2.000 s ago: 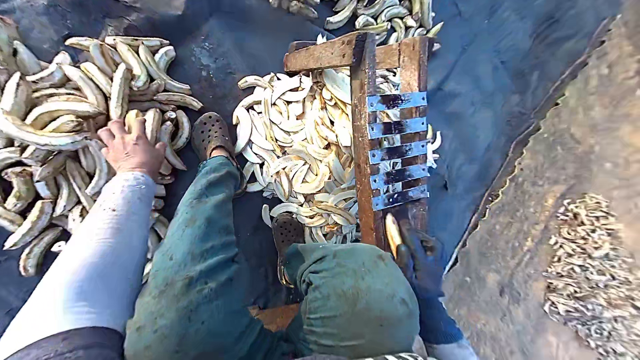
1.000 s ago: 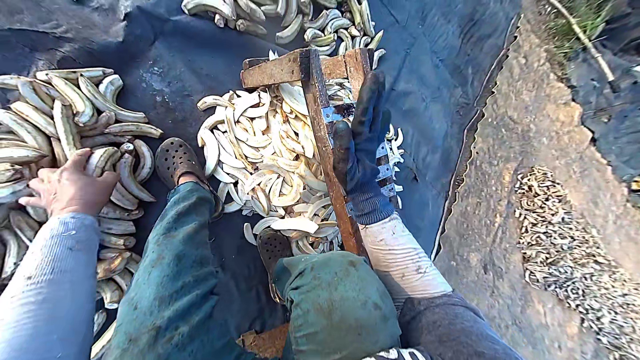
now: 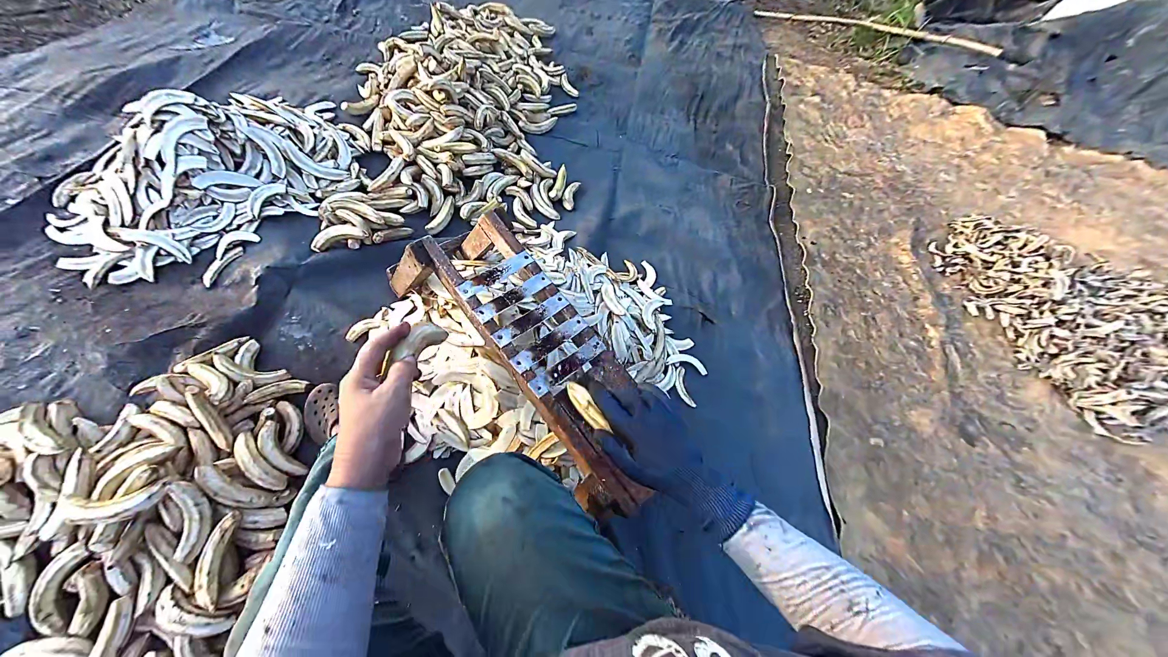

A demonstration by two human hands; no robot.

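My bare left hand (image 3: 376, 406) holds a peeled banana (image 3: 421, 338) between thumb and fingers, just left of a wooden slicing frame (image 3: 474, 315). Several metal blades (image 3: 534, 319) cross the frame, which leans over a heap of sliced bananas (image 3: 470, 397). At the frame's lower end, my right hand (image 3: 652, 438), in a dark blue glove, rests against the wood. A pale yellow banana piece (image 3: 589, 407) lies at its fingers; the palm side is hidden. More white slices (image 3: 620, 306) lie beyond the frame's right side.
Whole peeled bananas (image 3: 173, 493) are heaped at the lower left. Two further heaps, white slices (image 3: 182, 182) and browner pieces (image 3: 452, 100), lie on the dark sheet (image 3: 675, 164). Drying pieces (image 3: 1068, 319) cover ground at the right. A brown clog (image 3: 321, 412) shows beside my left wrist.
My left hand has come from the whole-banana heap to beside the frame with a banana. My right hand has moved from over the blades down to the frame's lower end. The view has shifted.
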